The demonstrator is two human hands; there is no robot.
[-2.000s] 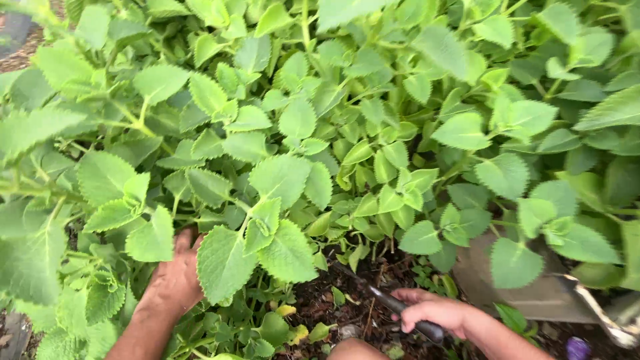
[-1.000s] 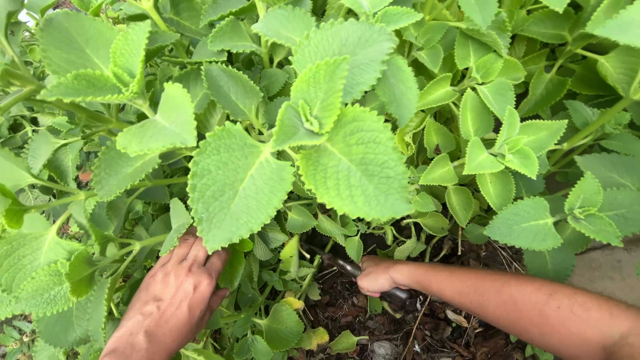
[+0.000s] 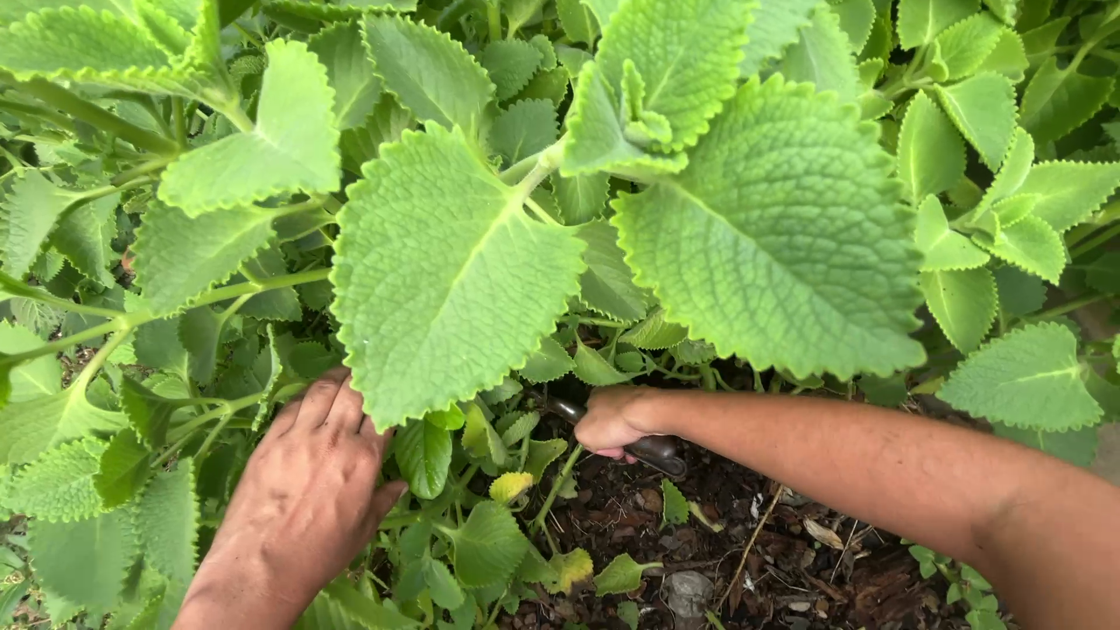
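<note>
Leafy green plants with scalloped, fuzzy leaves [image 3: 455,271] fill most of the head view. My left hand [image 3: 319,472] reaches palm down into the foliage at the lower left, its fingertips hidden under leaves; whether it grips a stem cannot be told. Right of it, low beneath the large leaves, my right hand [image 3: 608,422] is closed around the dark handle of a hand tool [image 3: 658,455]. The tool's other end goes left into shade among the stems and is hidden. A bent green stem [image 3: 558,486] stands just below the tool.
Dark bark mulch [image 3: 761,542] covers the ground at lower centre and right, with a grey stone [image 3: 689,593] and a yellow leaf [image 3: 510,486] near it. Large leaves overhang both hands. Small weeds [image 3: 962,582] grow at the lower right.
The right hand with the tool has moved left, deeper under the leaves and nearer the left hand. The view has shifted closer to the plants.
</note>
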